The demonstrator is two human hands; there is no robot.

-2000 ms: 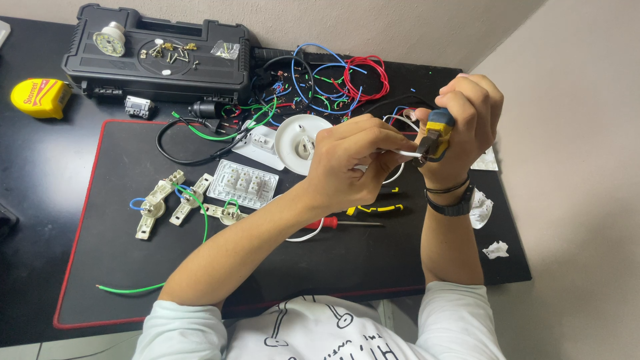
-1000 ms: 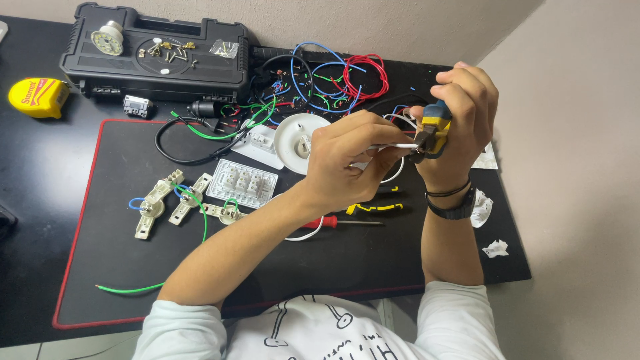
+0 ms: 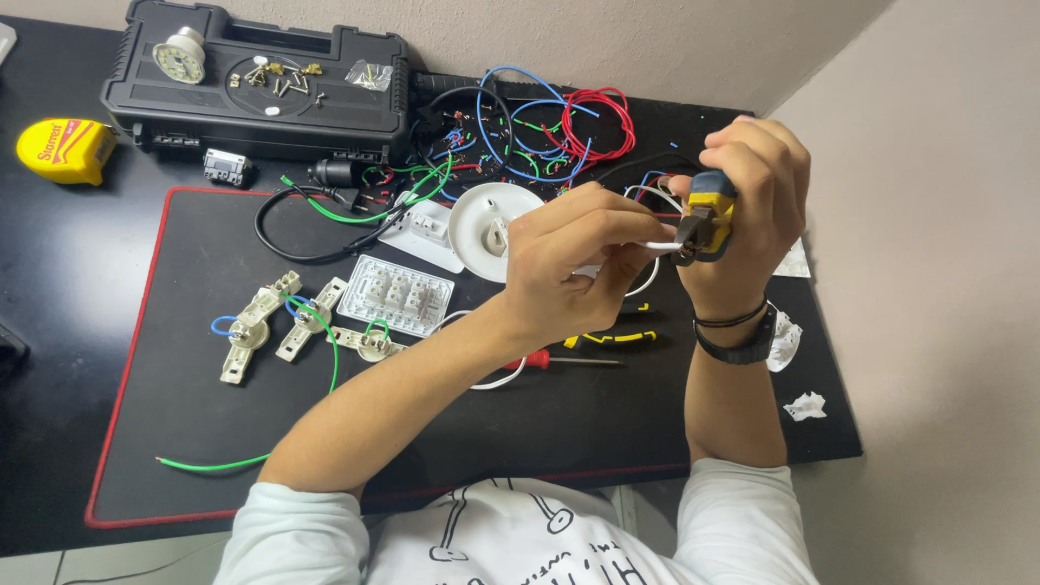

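Observation:
My left hand pinches a white electrical cable between thumb and fingers. The cable's end lies at the metal jaws of pliers or cutters with yellow and blue handles, and my right hand is closed around that tool. Fingers hide part of the handles and the cable. Beneath my hands, the cable curves down over the mat. Behind my left hand is a round white lamp base, partly covered. A red-handled screwdriver and a black and yellow tool lie below the hands.
At the back left stands a black toolbox with a bulb and screws on it. A yellow tape measure lies left of it. Switch modules, lamp sockets, coiled red wire and wire scraps surround the work.
The right hand with its tool has turned slightly around the cable end. My left hand keeps its pinch on the cable, and the things on the mat have not moved.

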